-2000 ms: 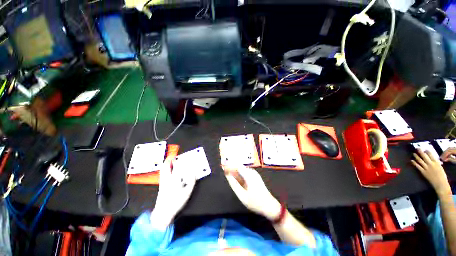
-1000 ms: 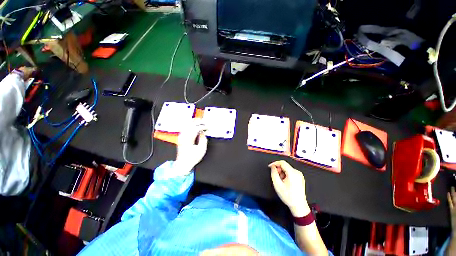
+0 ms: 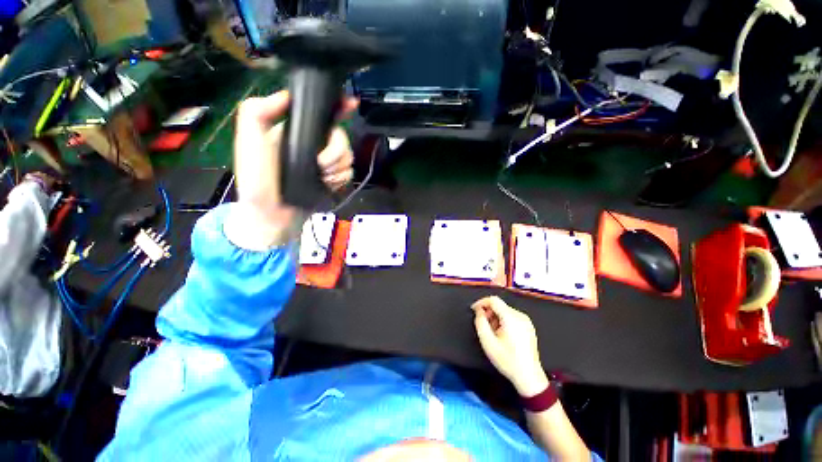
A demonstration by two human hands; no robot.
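Note:
My left hand (image 3: pixel 263 162) is raised over the bench at left, its fingers wrapped around the grip of the black barcode scanner (image 3: pixel 311 126). The scanner head is up in front of the printer. My right hand (image 3: pixel 509 338) rests near the bench's front edge with curled fingers, and nothing shows in it. White device units lie on the mat: one (image 3: pixel 377 240) beside a foam pad, one (image 3: pixel 466 248) and another (image 3: pixel 552 262) on foam pads right of it. A further unit (image 3: pixel 315 238) is partly hidden behind my left arm.
The label printer (image 3: pixel 424 63) stands behind the units. At right are a mouse (image 3: pixel 651 259) on a red pad and a red tape dispenser (image 3: pixel 721 298). At left lie blue cables with a white connector block (image 3: pixel 150 246). Another person's sleeve (image 3: pixel 31 289) is at far left.
My left hand has left the units, taken hold of the scanner from the bench and lifted it. My right hand has barely moved. The view has shifted slightly.

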